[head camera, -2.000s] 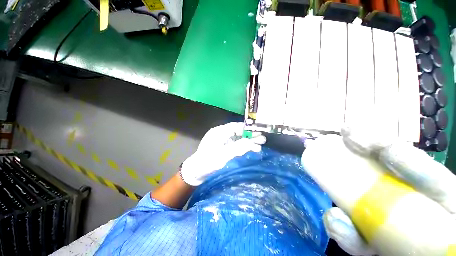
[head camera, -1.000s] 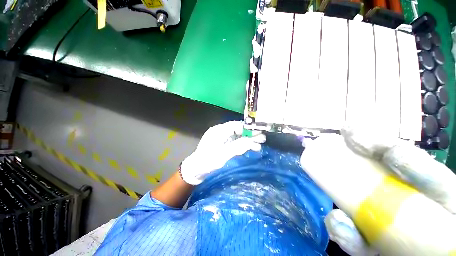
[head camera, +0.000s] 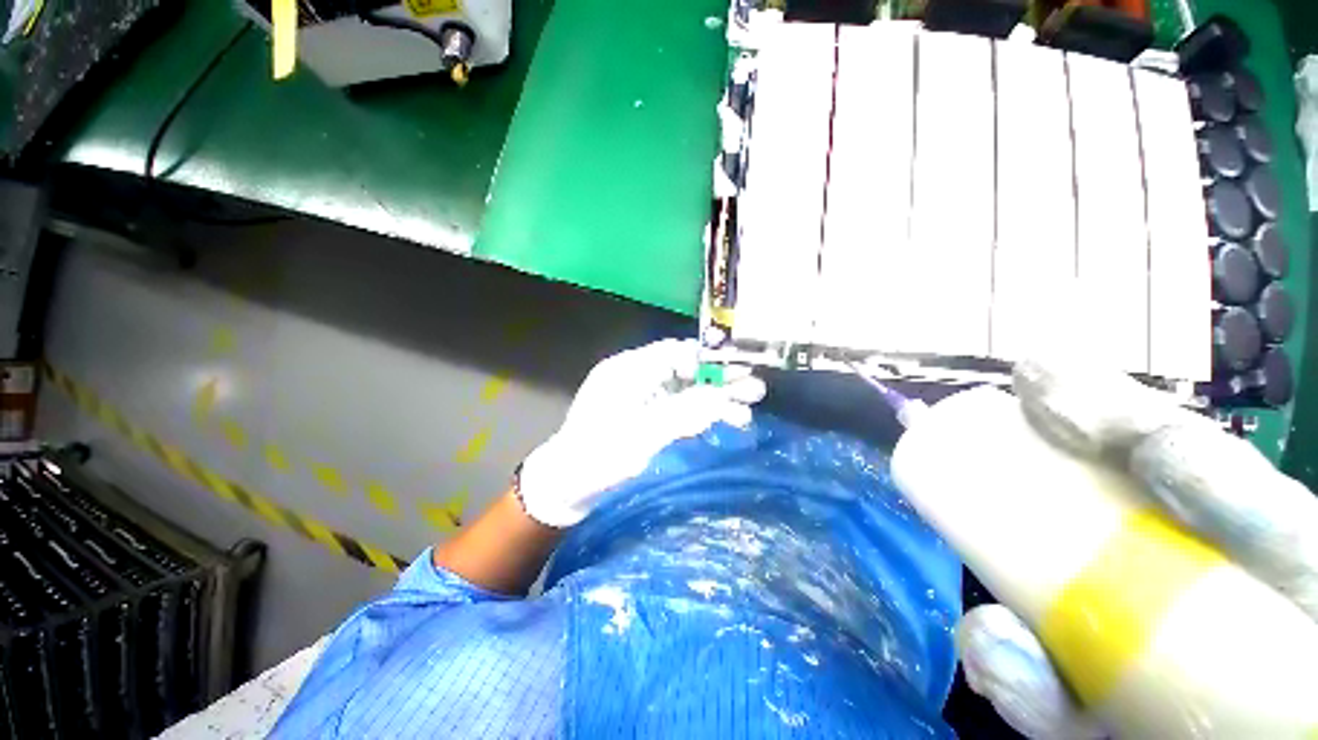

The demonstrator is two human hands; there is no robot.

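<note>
The circuit board [head camera: 708,375] lies at the upper right with its near edge over my blue apron. Long white blocks [head camera: 954,188] cover its near part. My left hand [head camera: 629,434], in a white glove, grips the board's near left corner. My right hand [head camera: 1156,477], in a smeared white glove and cut off by the right rim, is closed around the glue syringe [head camera: 997,499], a fat white tube with a yellow band. Its purple hub [head camera: 906,409] and thin needle [head camera: 875,380] point up-left to the board's near edge; the tip seems to be at the edge.
Black round capacitors [head camera: 1233,217] stand along the board's right side. A green mat [head camera: 593,174] lies under the board. A white device [head camera: 398,44] with a hanging yellow strip stands at the upper left. A black rack [head camera: 101,593] stands at the lower left on grey floor.
The syringe has shifted slightly right and down, so its needle and hub now show more clearly. The board and bench sit slightly higher in view. My left hand keeps its hold on the corner.
</note>
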